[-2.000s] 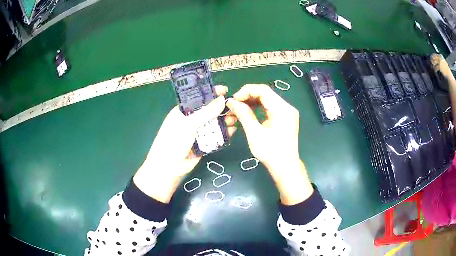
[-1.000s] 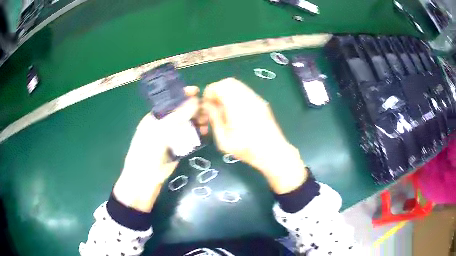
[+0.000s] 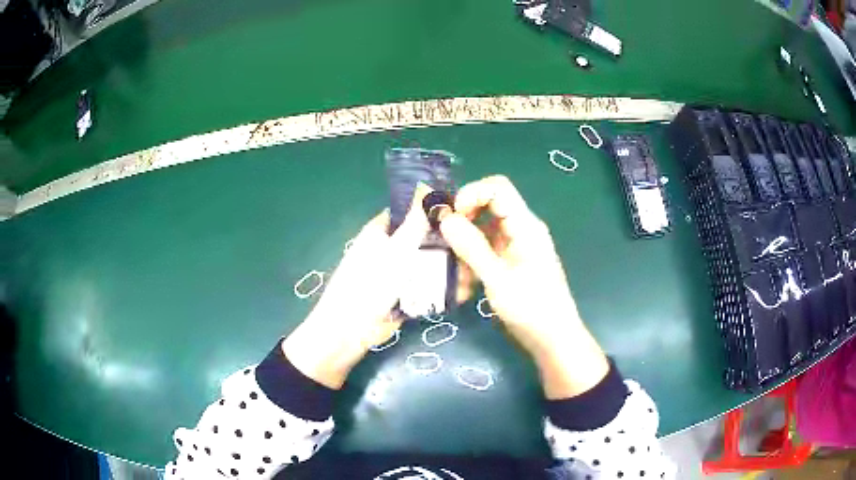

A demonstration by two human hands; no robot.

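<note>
My left hand (image 3: pixel 361 286) holds a dark phone housing (image 3: pixel 420 167) upright over the bench, with its pale key area (image 3: pixel 428 281) at the lower end. My right hand (image 3: pixel 512 258) is at the housing's right side, its thumb and finger pinched at a small dark round part (image 3: pixel 436 205) near my left thumb. A thin pale curved line shows on that part; I cannot tell whether it is a ring or a wire. Several white rings (image 3: pixel 439 334) lie on the bench below and beside my hands, some partly hidden by them.
Another phone housing (image 3: pixel 642 186) lies at the right, with two white rings (image 3: pixel 563 160) near it. A tall stack of black trays (image 3: pixel 784 244) stands at far right. A pale strip (image 3: pixel 375 118) separates the belt, which holds more phone units (image 3: pixel 601 38). A red stool (image 3: pixel 765 436) stands below.
The view has shifted. My hands stay together at the housing, which is now more upright. A dark round part now shows between my fingers.
</note>
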